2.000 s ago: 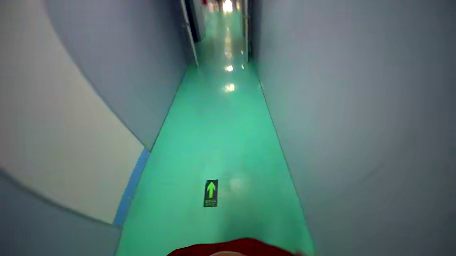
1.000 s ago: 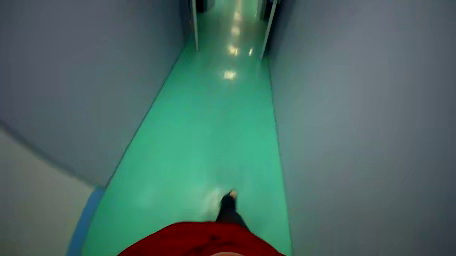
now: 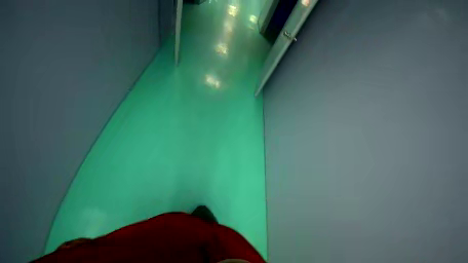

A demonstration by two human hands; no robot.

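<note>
Neither of my hands can be made out. My red top [image 3: 169,239] fills the bottom edge, with a small blurred brownish patch at its left end that I cannot identify. The dark tip of one shoe [image 3: 204,213] shows just beyond the top. The glossy green floor [image 3: 179,154] of a narrow corridor lies in front of me. No tool, part or container is seen in a hand.
A grey-blue wall [image 3: 66,92] stands on the left and another [image 3: 359,138] on the right. A pale door [image 3: 285,43] with a handle stands open along the right wall. A pale upright edge [image 3: 178,31] is at the left. Light reflections lie on the floor ahead.
I have moved forward along the corridor. The doorway edges are nearer, and the floor arrow and the pale panel with the blue edge on the left have left the view.
</note>
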